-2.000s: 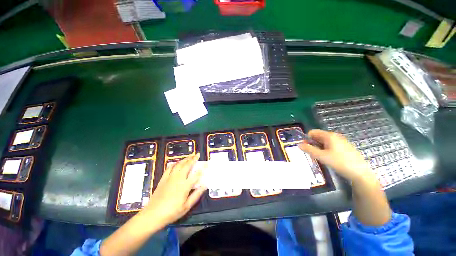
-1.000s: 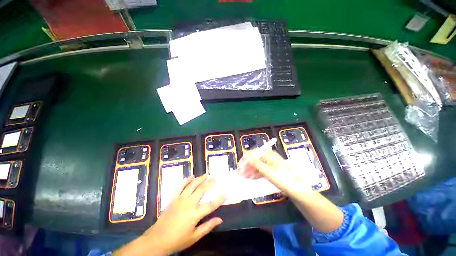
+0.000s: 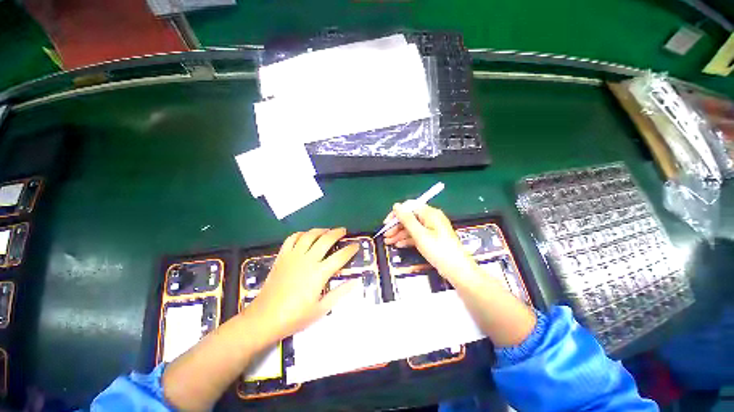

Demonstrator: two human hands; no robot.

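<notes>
My right hand [image 3: 422,235] holds pale tweezers [image 3: 422,197], tip down at the top corner of the middle phone housing [image 3: 362,251]. My left hand [image 3: 302,278] lies spread over the second and middle housings, its fingertips near the middle housing's camera end; I see nothing gripped in it. A white strip sheet [image 3: 374,338] lies across the lower parts of several housings, partly under my right forearm. The orange-rimmed housings sit in a black tray [image 3: 232,282]. Whether a small part is at the tweezer tip is too small to tell.
A clear blister tray [image 3: 608,241] lies at the right. White sheets [image 3: 346,88] and a clear bag [image 3: 378,138] lie on a black component tray [image 3: 459,96] beyond. More phone housings [image 3: 12,241] stand at the far left. A crinkled plastic bag [image 3: 684,137] lies at the back right.
My right hand with the tweezers has moved up to the middle housing's top corner. My left hand has moved up from the sheet onto the housings. The sheet now tilts, its left end lower.
</notes>
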